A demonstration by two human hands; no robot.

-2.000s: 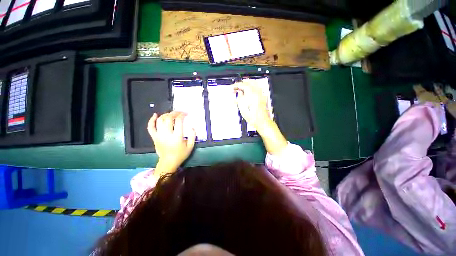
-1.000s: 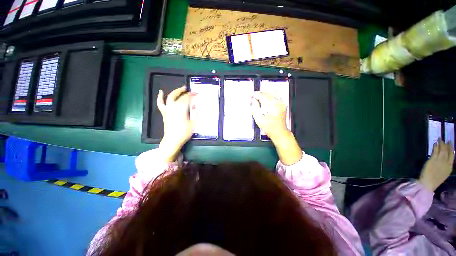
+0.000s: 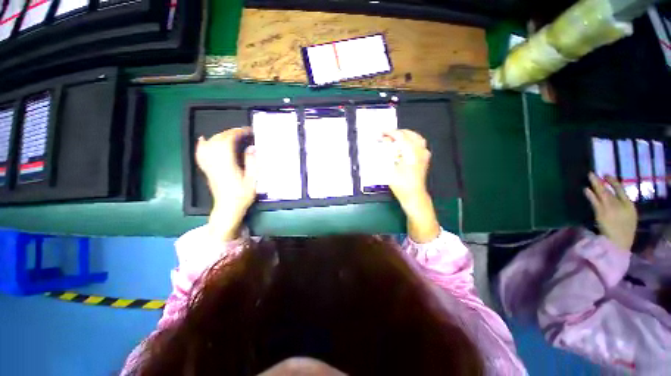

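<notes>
A black foam tray point(image 3: 430, 154) lies on the green mat in front of me. Its three middle slots hold phones with white lit screens: a left phone point(image 3: 278, 158), a middle phone point(image 3: 329, 156) and a right phone point(image 3: 374, 169). Its two end slots hold no phone. My left hand point(image 3: 226, 165) is at the left phone's left edge, fingers curled, partly over the empty left slot. My right hand point(image 3: 408, 161) is over the right phone's right side, fingers bent at the screen. Whether the fingertips touch the screens is hard to tell. I see nothing held in either hand.
A wooden board point(image 3: 441, 55) at the back bears a phone point(image 3: 349, 59) with a red line. A left tray point(image 3: 81, 147) holds phones with text screens. Stacked trays point(image 3: 147, 44) stand back left. A wrapped post point(image 3: 563, 44) slants at right. Another person's hand point(image 3: 614, 209) is over phones at right.
My left hand has moved left, off the left phone's screen to its edge. My right hand has moved right, away from the middle phone. The camera view has also shifted back and forth.
</notes>
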